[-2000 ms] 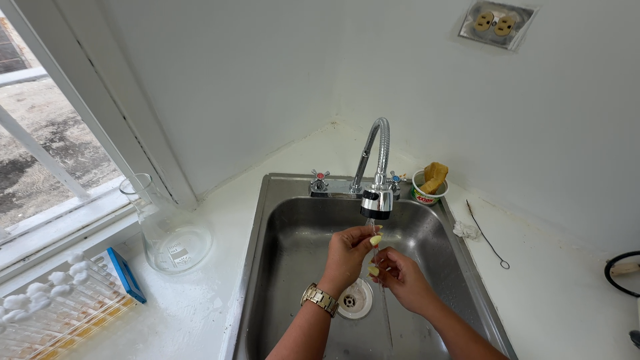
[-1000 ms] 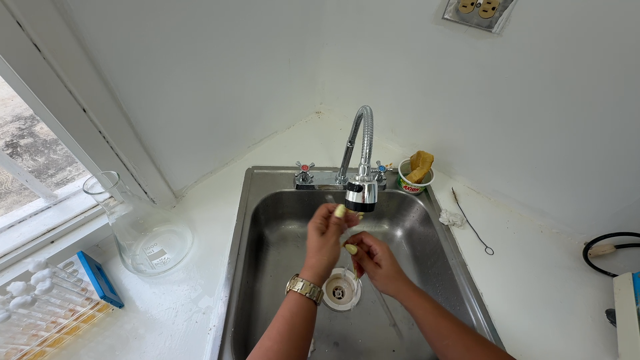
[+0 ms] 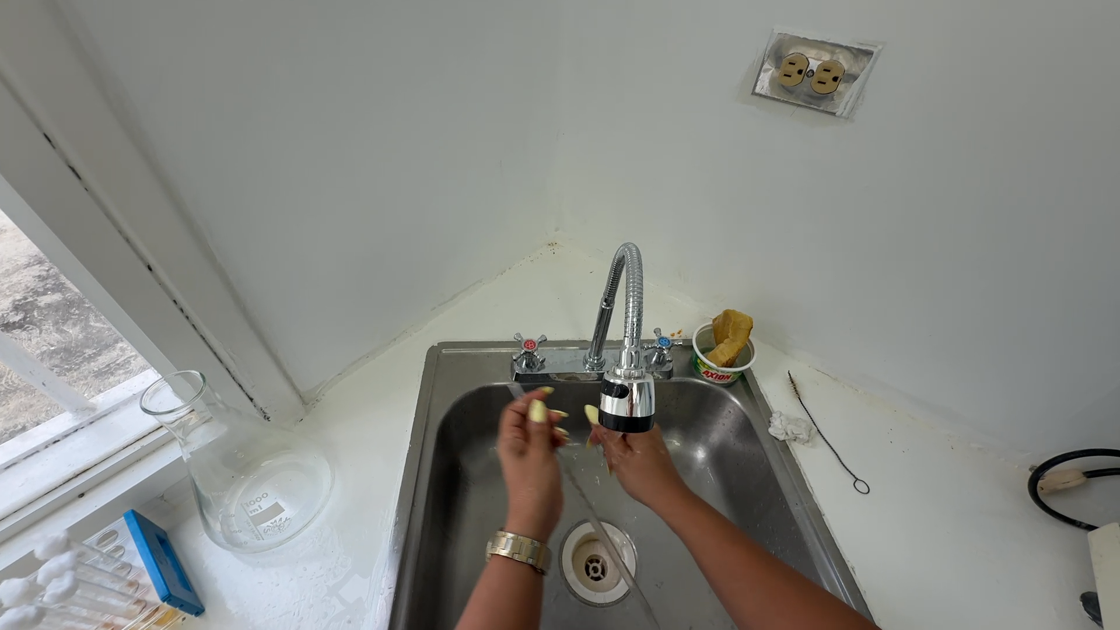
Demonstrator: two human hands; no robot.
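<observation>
In the head view, my left hand [image 3: 529,442] is left of the chrome faucet's spray head [image 3: 627,402], fingers closed around a thin clear tube [image 3: 604,534]. The tube looks like a glass pipette; it slants from above my left fingers down to the right, across the drain strainer [image 3: 597,564]. My right hand [image 3: 637,459] is just below and behind the spray head, which partly hides its fingers. Its thumb is apart from my left fingers, and whether it touches the tube cannot be told. Both hands are over the stainless steel sink [image 3: 464,525].
Left of the sink stand a glass Erlenmeyer flask [image 3: 254,481] and a rack [image 3: 162,560] of cotton-plugged test tubes. On the right are an Axion tub [image 3: 719,372] with a yellow sponge, crumpled white material [image 3: 790,427], a wire brush [image 3: 827,437] and a black cable [image 3: 1041,481].
My right hand has risen from below my left hand to just under the spray head. My left hand has shifted slightly left of the faucet. The view has tilted up.
</observation>
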